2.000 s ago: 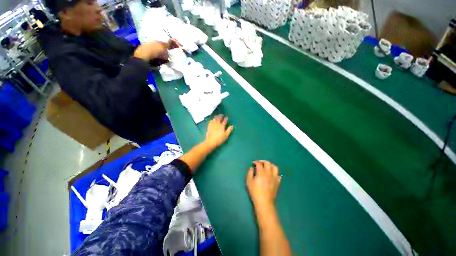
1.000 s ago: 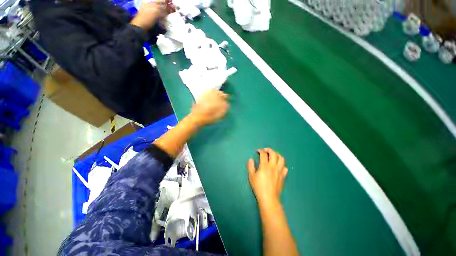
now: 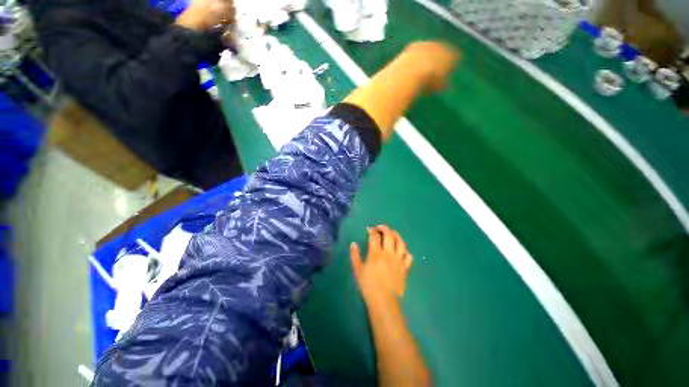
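Observation:
My left hand (image 3: 434, 66) is bare and blurred, stretched over the green belt; its fingers are not clear, and no object shows in it. My right hand (image 3: 384, 263) rests palm down on the green bench top (image 3: 446, 302), fingers apart and empty. White camera assemblies (image 3: 293, 91) stand in a cluster on the bench beyond my left sleeve, which hides part of the bench. A white cluster (image 3: 361, 17) stands on the belt at the top, near my left hand.
A person in a dark sleeve (image 3: 136, 91) works at the bench, upper left. A blue tote (image 3: 215, 198) with white parts lies below the bench edge, partly hidden by my sleeve. Round white parts (image 3: 608, 82) and stacked trays (image 3: 521, 26) stand across the belt.
My left hand has moved from beside the white assemblies, across the white strip and over the belt. My right hand has opened its fingers and stays on the bench. The view has shifted.

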